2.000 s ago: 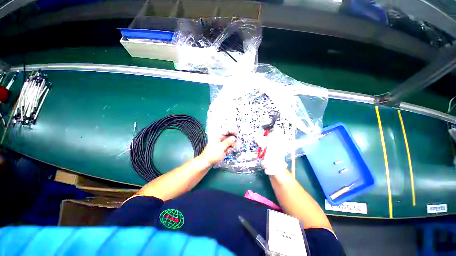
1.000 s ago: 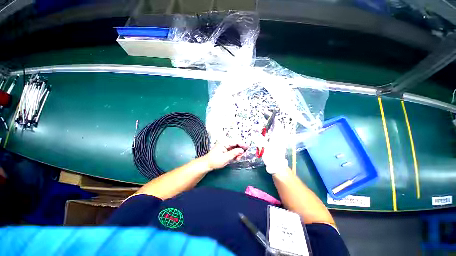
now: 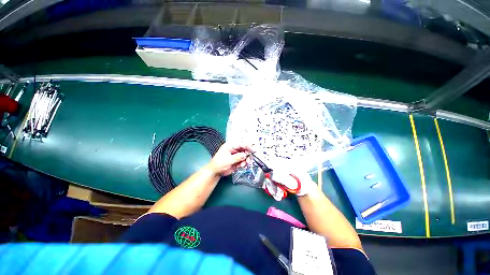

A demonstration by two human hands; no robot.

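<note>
The red-handled scissors [image 3: 271, 180] are in my gloved right hand [image 3: 294, 180], over the near edge of the open clear bag. Their dark blades point up and left toward my left fingertips. My bare left hand [image 3: 230, 160] is pinched at the bag's near left edge; what lies between its fingers is too small to tell. The clear plastic bag [image 3: 341, 115] holds a mass of tiny silver, white and dark bits. The black cable coil [image 3: 161, 161] lies just left of my left hand.
A blue tray [image 3: 395, 180] with a slim pale tool [image 3: 373, 208] and two small pieces stands right of the bag. White cables [image 3: 43, 110] lie far left. A second clear bag [image 3: 268, 43] and divided bin [image 3: 166, 58] are behind. A cardboard box [image 3: 91, 230] is below the bench edge.
The scissors have moved down and left, with their blades swung from pointing away to pointing at my left fingers. My left hand has shifted slightly left and up.
</note>
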